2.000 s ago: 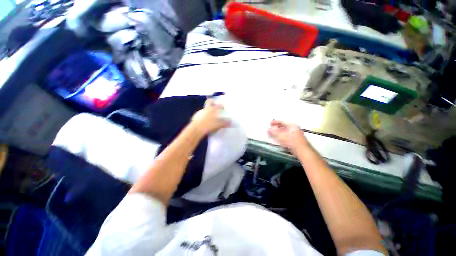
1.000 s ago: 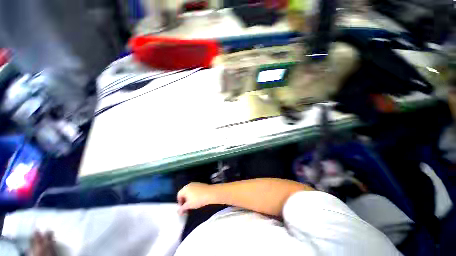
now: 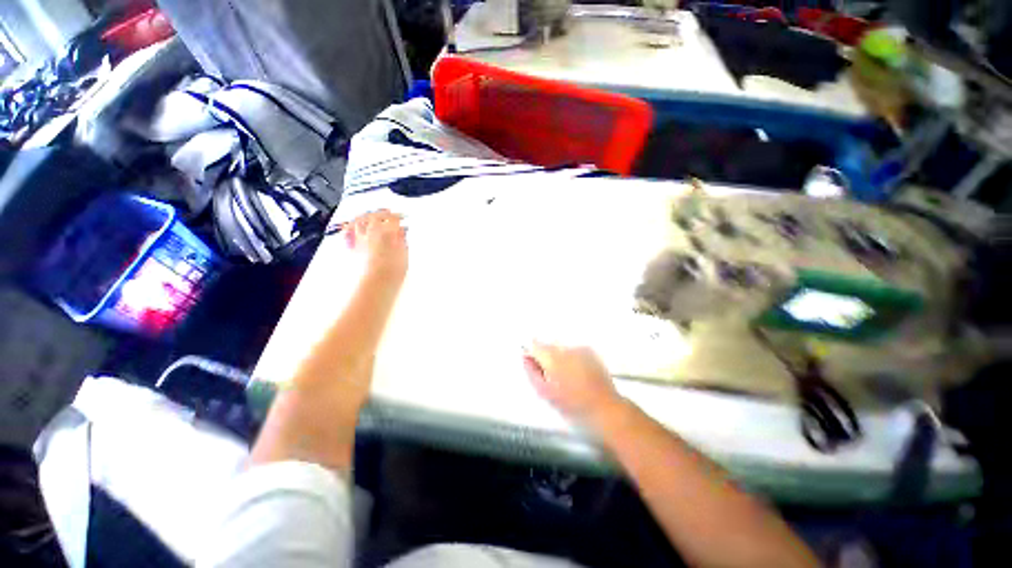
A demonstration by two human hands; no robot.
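Observation:
My left hand (image 3: 381,242) is over the far left part of the white table (image 3: 477,277), fingers bent; a thin dark line shows beside the fingertips. My right hand (image 3: 568,375) is near the front edge, fingers curled. White cloth under either hand cannot be told from the white tabletop, so any grip is unclear. White and dark panels (image 3: 155,438) drape left of my lap. The sewing machine (image 3: 721,261), blurred, stands right of my hands. Black-handled scissors (image 3: 827,413) lie in front of its green panel (image 3: 849,306).
Striped white and dark panels (image 3: 405,150) lie at the table's far left corner. A red basket (image 3: 538,111) stands behind. A blue basket (image 3: 139,261) and heaped grey and white panels (image 3: 261,150) are at left. A dark strip (image 3: 916,449) hangs over the table's right front edge.
The view has swung back left to the table. My left hand has moved from the cloth beside my lap to the table's far left; my right hand has moved up onto the table.

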